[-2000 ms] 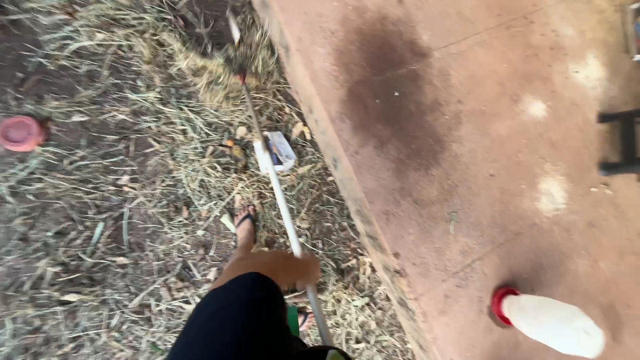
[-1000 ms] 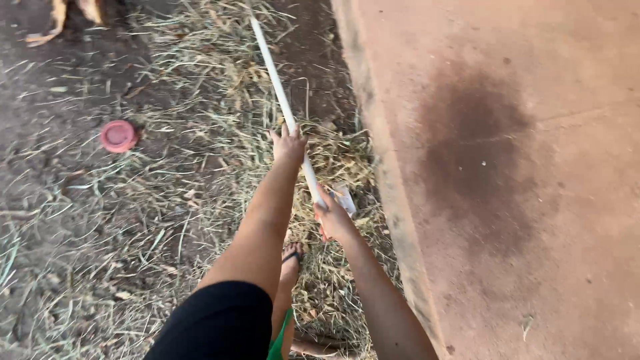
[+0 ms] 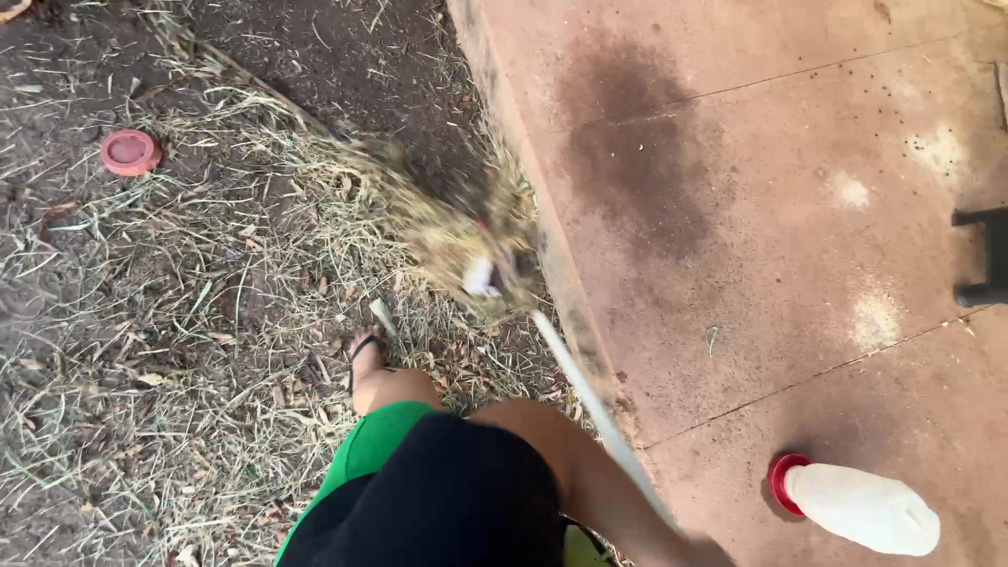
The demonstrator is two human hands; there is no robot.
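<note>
My left arm, in a black sleeve, reaches across to the lower right. At the bottom edge my left hand (image 3: 701, 553), blurred and partly cut off, is closed around a long white pole (image 3: 587, 390). The pole slants up and left beside the concrete edge to a blurred clump of dry grass (image 3: 441, 236); its far end is hard to make out there. A small white object (image 3: 479, 277), blurred, lies in that clump. My right hand is out of view.
A raised concrete slab (image 3: 669, 331) borders the grass on the right. On it stand a white container with a red base (image 3: 866, 508) and a dark frame-like object (image 3: 984, 256). A round red dish (image 3: 131, 152) lies at left; my sandalled foot (image 3: 367, 354) is on the grass.
My left hand has moved from the upper middle to the bottom edge, and my right hand has left the view. The grass by the slab is now heaped and blurred in motion.
</note>
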